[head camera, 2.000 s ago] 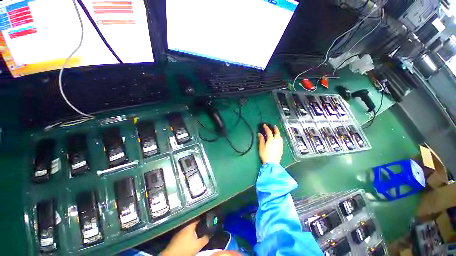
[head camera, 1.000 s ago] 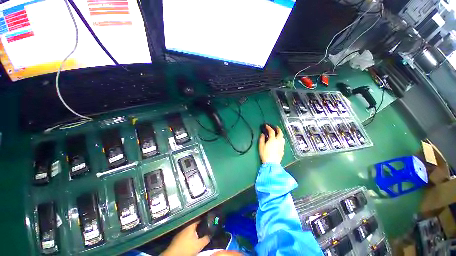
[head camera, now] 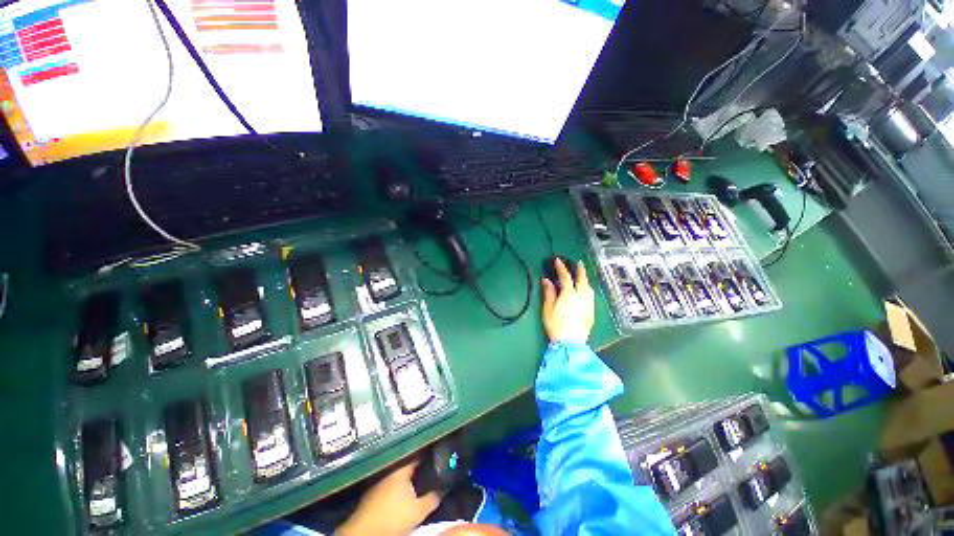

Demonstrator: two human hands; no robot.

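Observation:
My right hand (head camera: 568,306) rests on a small black computer mouse (head camera: 558,268) on the green bench, between two trays. My left hand (head camera: 395,505) is at the bottom, below the bench edge, holding a black barcode scanner (head camera: 444,467) with a small lit spot. At left lies a clear blister tray (head camera: 444,382) with two rows of black electronic units (head camera: 330,403), white labels on their lower parts. At right a second clear tray (head camera: 669,324) holds similar units in two rows.
Stacked trays (head camera: 755,449) stand low at right. A blue stool (head camera: 840,374) is on the floor. Monitors (head camera: 476,63) and a keyboard (head camera: 513,173) are at the back. A black scanner with a looping cable (head camera: 452,251) lies mid-bench; a spare scanner (head camera: 767,203) and red pieces (head camera: 648,174) lie at right.
The camera view has shifted very slightly. The small light on the scanner in my left hand looks bluer than the earlier green. Both hands stay in nearly the same place.

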